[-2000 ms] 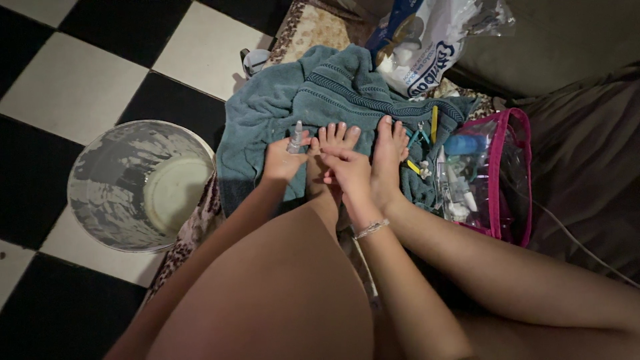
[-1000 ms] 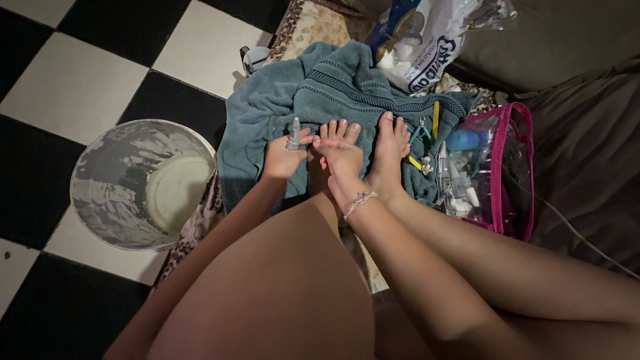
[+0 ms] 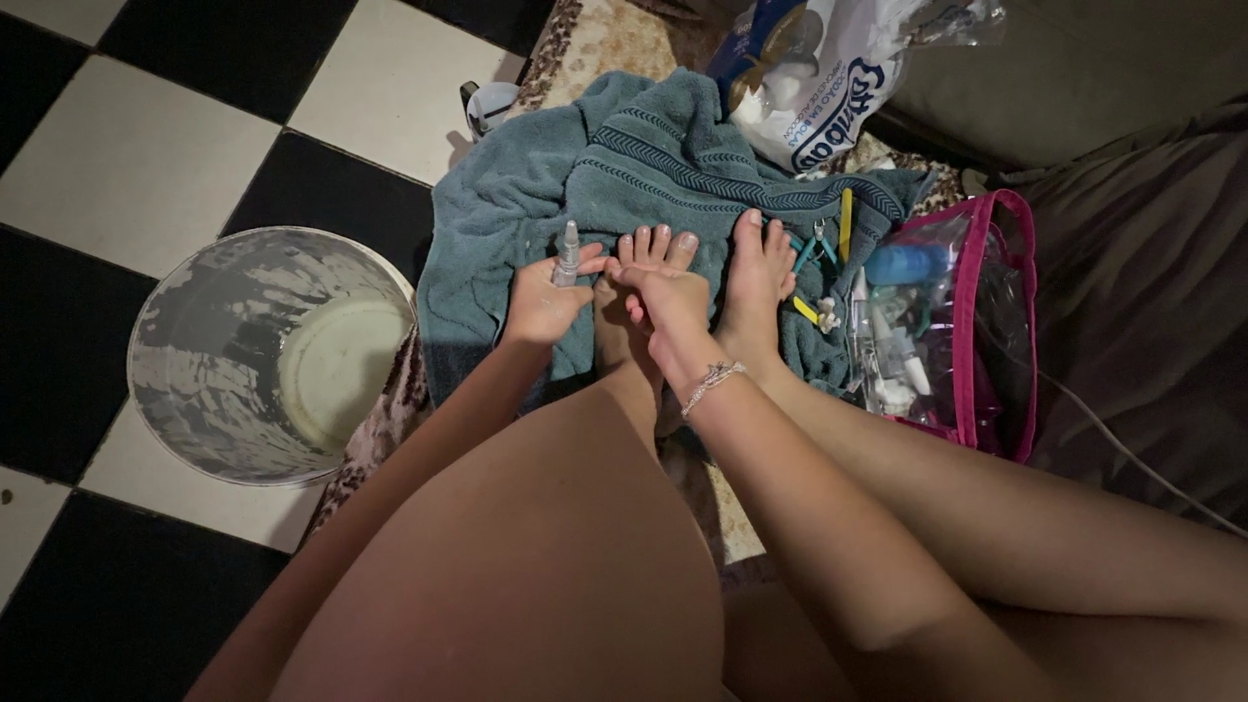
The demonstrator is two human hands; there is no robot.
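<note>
My left hand (image 3: 548,300) holds a small clear bottle with a tapered tip (image 3: 567,255) upright between thumb and fingers, beside the toes of the left foot. My right hand (image 3: 671,297) is curled over the left foot (image 3: 624,322), its fingertips at the smaller toes; whether it holds anything thin is hidden. The right foot (image 3: 759,283) rests just to the right. Both feet are on a teal towel (image 3: 507,195). Right of them lie teal-handled cuticle nippers (image 3: 817,244), a yellow nail file (image 3: 845,224) and a short yellow item (image 3: 806,310) beside a crumpled cotton piece (image 3: 828,317).
A grey bucket (image 3: 210,361) stands on the checkered floor at left. A clear pouch with pink trim (image 3: 967,322), holding bottles, lies at right. An opened bag of cotton balls (image 3: 829,88) is beyond the towel. A cable (image 3: 1121,444) crosses the dark fabric at right.
Between two seconds and one second ago, my right hand shifted slightly over the toes and its wrist turned. My left hand keeps the bottle in nearly the same place.
</note>
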